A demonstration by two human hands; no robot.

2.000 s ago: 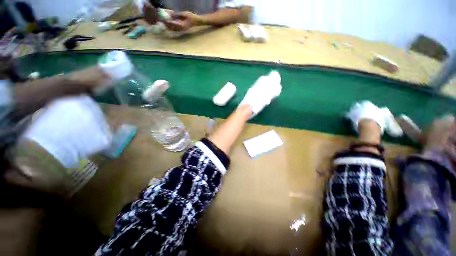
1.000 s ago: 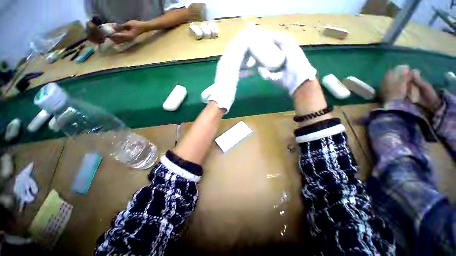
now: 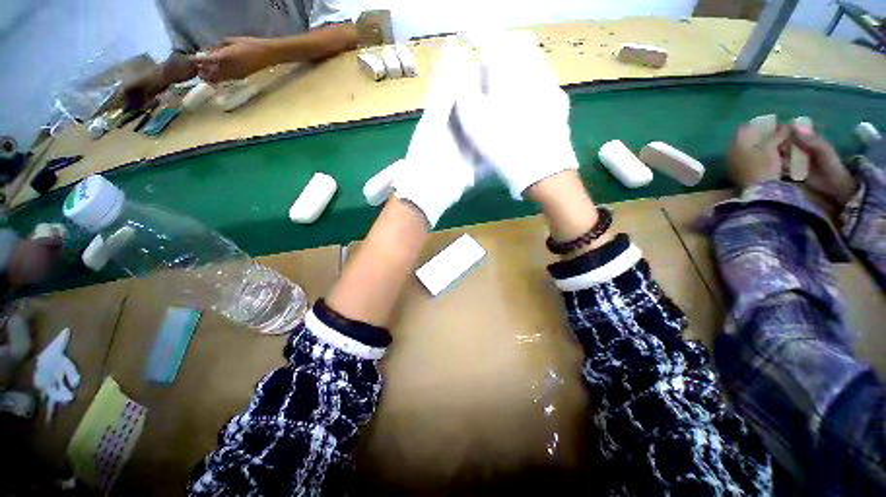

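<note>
My left hand (image 3: 439, 146) and my right hand (image 3: 517, 112), both in white knit gloves, are raised together over the green belt (image 3: 243, 184). They touch or overlap, and the gloves hide whatever is between them. A white oblong workpiece (image 3: 314, 197) lies on the belt left of my hands, and another (image 3: 384, 182) lies partly behind my left wrist. Two more workpieces (image 3: 625, 163) lie on the belt to the right. A flat white block (image 3: 451, 264) lies on the cardboard between my forearms.
A large clear bottle (image 3: 194, 257) lies tilted at left, beside a teal pad (image 3: 173, 345), yellowish sheet (image 3: 109, 432) and spare glove (image 3: 56, 369). A person's hands (image 3: 777, 155) hold pieces at right. Another person's hands (image 3: 228, 60) are across the belt, near several workpieces (image 3: 387, 61).
My hands were apart low over the belt, then came together around a white workpiece. Now they are closer together and that piece is hidden. The bottle, earlier held by another person, now rests at left.
</note>
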